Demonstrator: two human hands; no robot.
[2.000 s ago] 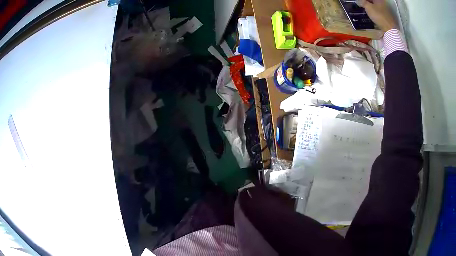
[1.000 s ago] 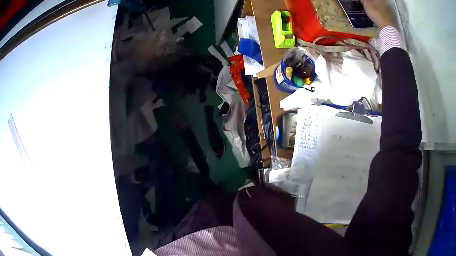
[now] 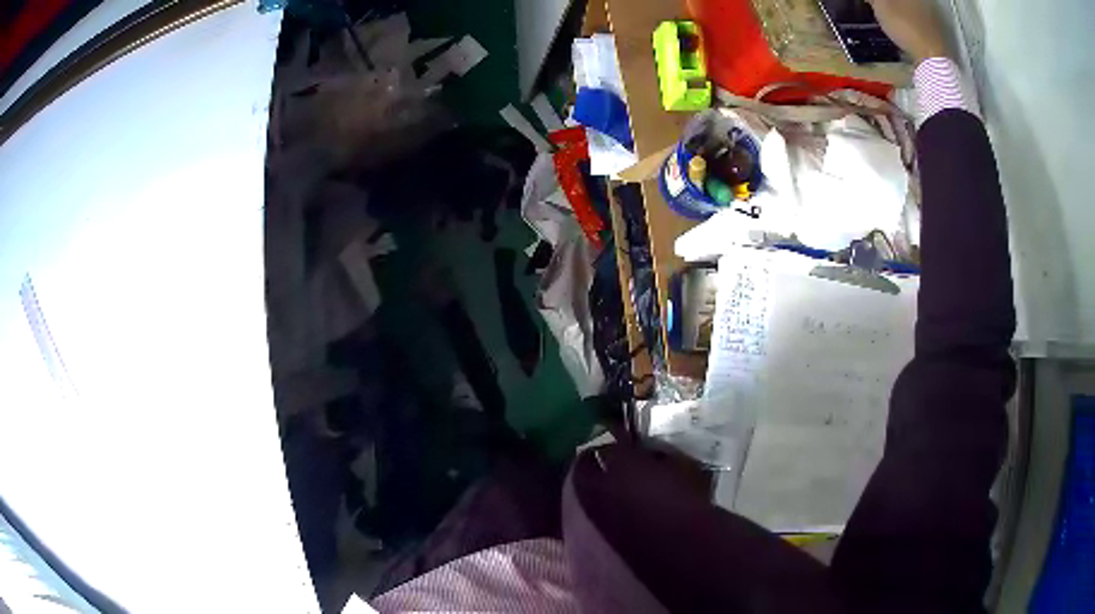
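Observation:
My right hand (image 3: 913,29) is at the top right, cut off by the picture's upper edge, at the right side of a dark flat phone (image 3: 860,30). The phone shows a lit screen and lies on a brown surface. My fingers are partly out of the picture, so I cannot tell whether they touch or grip it. My right arm, in a dark sleeve with a striped cuff, reaches up along the right. My left hand is not in view.
The side desk holds a clipboard with papers (image 3: 829,384), a blue-rimmed tub of small items (image 3: 711,166), a yellow-green object (image 3: 682,66) and white crumpled material (image 3: 841,180). Offcuts litter the green floor (image 3: 528,402). A bright white table (image 3: 144,312) is at left.
My right hand has shifted slightly up, and more of it is cut off by the upper edge. The phone also sits slightly higher in the picture.

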